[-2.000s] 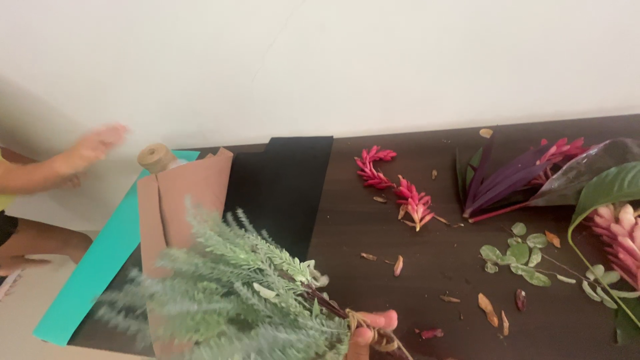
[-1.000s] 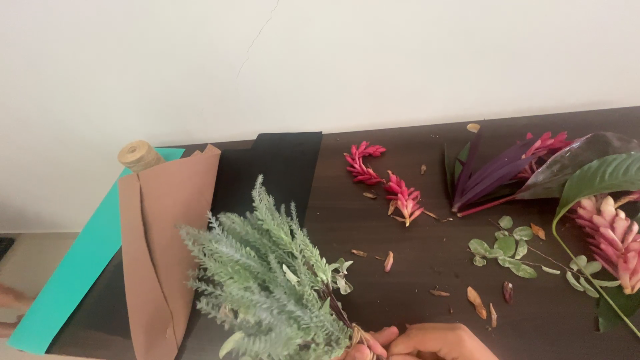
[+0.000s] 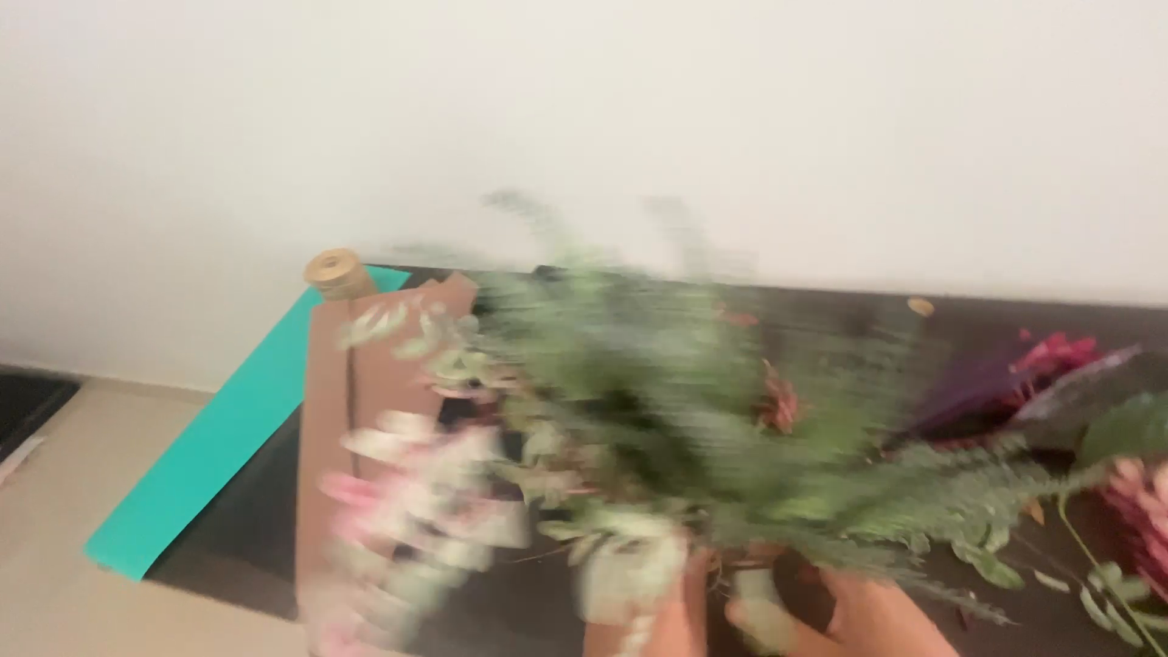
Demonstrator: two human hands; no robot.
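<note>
A loose bunch of green leafy foliage (image 3: 675,392), blurred by motion, fills the middle of the view. Pink and white flowers (image 3: 420,502) hang from its left side. Both hands meet its stems at the bottom edge. My left hand (image 3: 652,607) is behind pale leaves at the base, with its fingers mostly hidden. To the right, my right hand (image 3: 849,607) is curved near the stems, thumb and fingers apart around a dark gap; whether it grips a stem is unclear.
Brown wrapping paper (image 3: 328,401), a teal sheet (image 3: 210,438) and a roll of twine (image 3: 338,272) lie at the table's left. Purple leaves (image 3: 976,392), red flowers (image 3: 1058,351) and a pink flower (image 3: 1141,520) lie right. A pale wall (image 3: 584,119) rises behind.
The foliage bunch has turned and spread out, and now covers the table's middle. Its pink and white flowers have come into view. The other person's arm at the left is out of view.
</note>
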